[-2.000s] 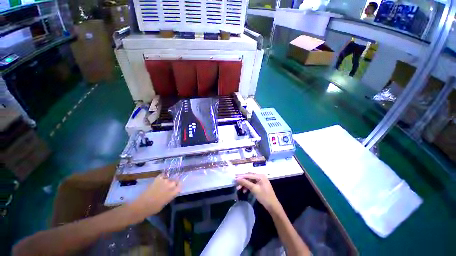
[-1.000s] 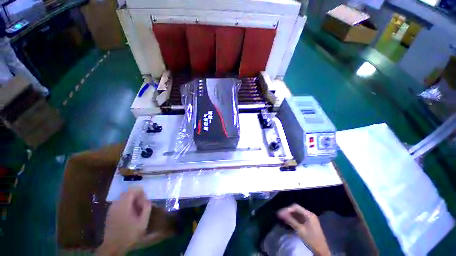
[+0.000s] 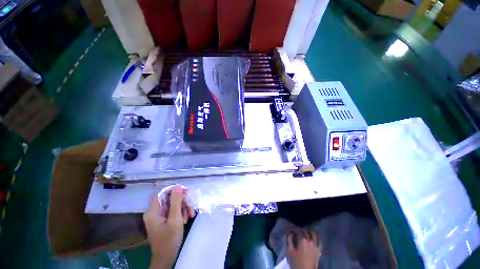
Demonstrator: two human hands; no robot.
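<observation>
A black product box (image 3: 215,102) in a clear, loose shrink bag (image 3: 180,107) lies on the white plate behind the sealing bar (image 3: 205,174), its far end at the roller conveyor. My left hand (image 3: 169,218) is at the plate's front edge, fingers closed on clear film trimmings (image 3: 197,197) that stretch right along the edge. My right hand (image 3: 303,248) is low at the bottom, below the plate, beside translucent plastic; its fingers are curled and whether it holds anything cannot be told.
The grey sealer control box (image 3: 337,126) stands right of the plate. Dark red tunnel curtain flaps (image 3: 200,23) hang behind the rollers (image 3: 263,73). A stack of shrink bags (image 3: 416,173) lies at right. An open brown scrap carton (image 3: 79,197) stands at lower left.
The view has moved closer to the sealer. My left hand has moved right and taken hold of the trimmings. My right hand has let go of the film edge and moved lower.
</observation>
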